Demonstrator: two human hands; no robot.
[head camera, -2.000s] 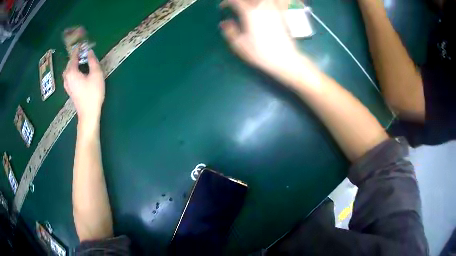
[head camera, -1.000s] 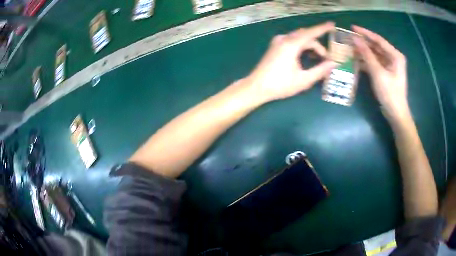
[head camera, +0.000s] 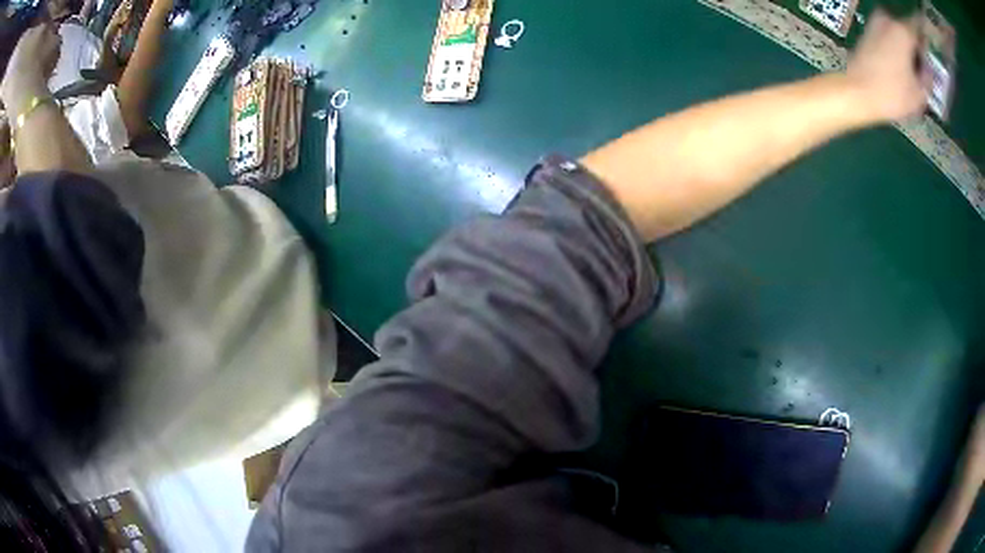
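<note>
My left hand is blurred at the upper right, at the end of my outstretched forearm. Its fingers are closed on the near side of a handset assembly over the green belt, just beyond the speckled strip; the grip is partly hidden. My right hand is out of the picture; only a piece of forearm shows at the lower right edge. Another handset assembly lies on the belt, cut by the top edge. One more handset assembly lies on the bench at the top, beside a pale ring.
A black smartphone with small rings at its corner lies at the lower right. At the left are stacked handset assemblies, a slim pale tool, a white slab and dark loose parts. A neighbouring person in pale clothing fills the left side.
The view has swung left, showing the neighbour and the stack. My hands, together on a handset one second ago, are apart; my left hand is now out over the belt, my right hand out of view.
</note>
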